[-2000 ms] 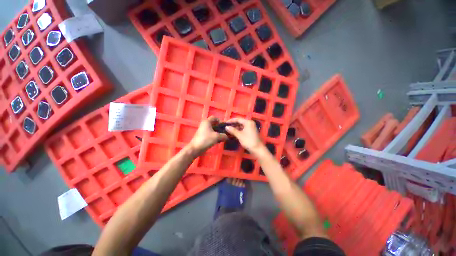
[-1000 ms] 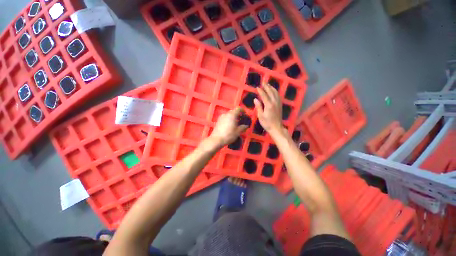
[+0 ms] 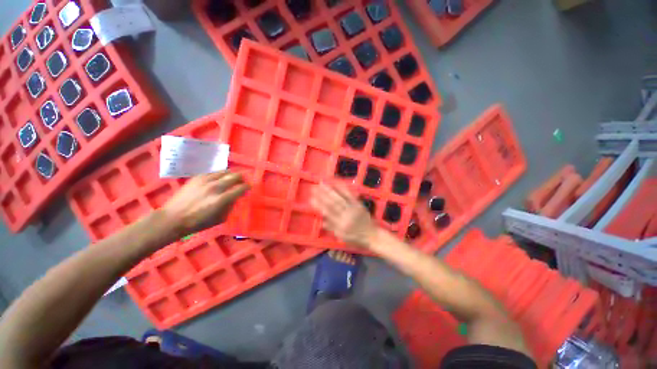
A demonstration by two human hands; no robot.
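Note:
The upper red-orange multi-cell foam tray [image 3: 294, 116] lies tilted in front of me. Dark square watch units [image 3: 382, 145] fill its right-hand columns; the left and middle cells I can see are empty. My left hand [image 3: 207, 201] is at the tray's lower left edge, fingers extended, with nothing visible in it. My right hand [image 3: 344, 215] is blurred, palm down with fingers apart over the lower middle cells, and hides some of them. A lower foam tray [image 3: 175, 259] lies partly under the upper one. A white paper label [image 3: 193, 157] lies on it.
A tray of silver-rimmed watches [image 3: 79, 148] is at left. Another watch tray [image 3: 324, 14] is behind. A four-compartment tray [image 3: 472, 153] lies at right with a few dark units. Stacked trays [image 3: 497, 299] and grey metal racking [image 3: 583, 234] are at lower right. My blue-shod foot [image 3: 335, 277] is below.
My left hand has moved left, off the watch cells to the tray's edge. My right hand has moved down and left. Dark units now show in the cells my hands were over.

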